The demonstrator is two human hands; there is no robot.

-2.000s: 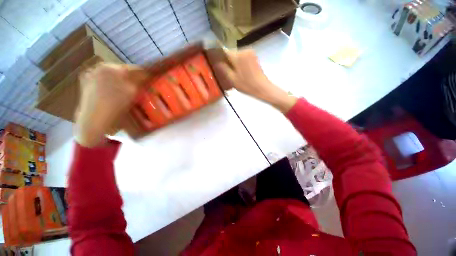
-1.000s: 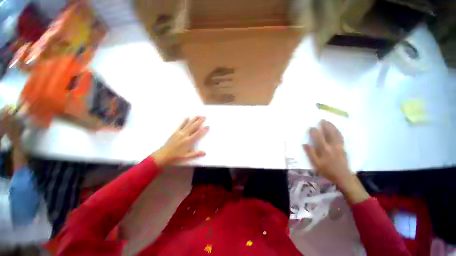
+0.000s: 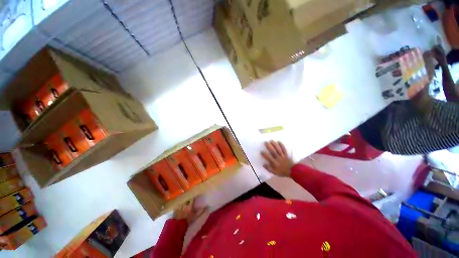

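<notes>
An open brown carton lies on the white table in front of me, holding a row of several orange retail boxes with slots in their tops. My left hand is at the carton's near side, partly hidden by my sleeve and the carton; whether it grips the carton is unclear. My right hand rests on the table to the right of the dark seam, fingers spread and empty, below a short yellow-green strip.
Two open cartons with orange boxes stand at left. Stacked retail boxes and another box are at lower left. Large brown cartons stand at the far side. A yellow note lies right. A person in striped clothing holds a box.
The view has turned. The filled carton, held in both hands two seconds ago, now rests on the table near me. My right hand stays spread on the table.
</notes>
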